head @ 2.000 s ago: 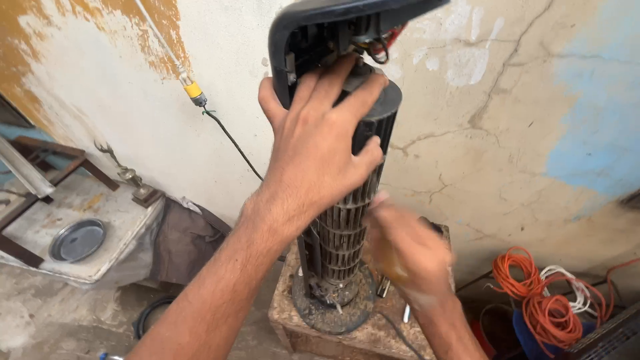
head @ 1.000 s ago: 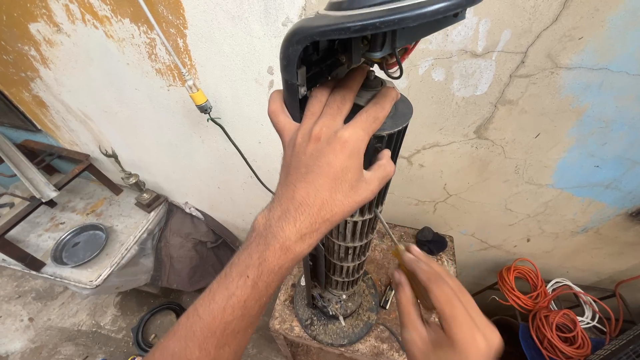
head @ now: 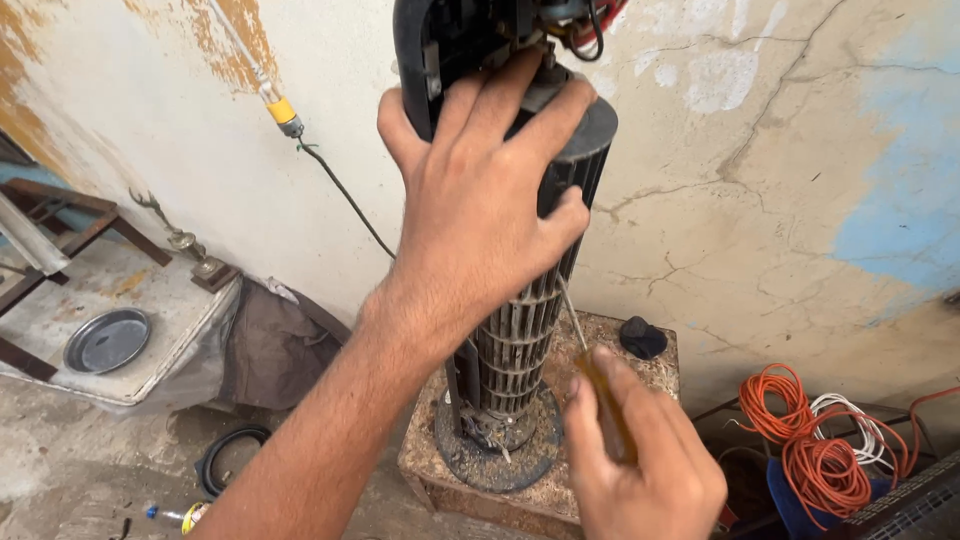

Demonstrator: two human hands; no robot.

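A tall black cylindrical blower wheel (head: 517,345) of a tower fan stands upright on a round, dust-covered base (head: 499,469). The fan's black plastic top housing (head: 412,60), with wires and electrical parts, rises above it. My left hand (head: 487,180) is spread over the top of the cylinder, its fingertips reaching in under the housing; the fingertips are partly hidden. In my right hand (head: 645,450) is a screwdriver with an amber handle (head: 607,405). Its metal shaft points up and left, and the tip meets the cylinder's side slats.
The fan stands on a speckled wooden box (head: 600,330) bearing a black cloth-like lump (head: 643,337). Coiled orange cable (head: 829,472) lies at right. A low table at left holds a round metal tray (head: 107,340) and a trophy-like figure (head: 191,251). A bottle (head: 176,516) lies on the floor.
Two seconds ago my right hand was close against the cylinder's side; it has since moved down and right, and the screwdriver now shows plainly. My left hand keeps its place on the cylinder's top.
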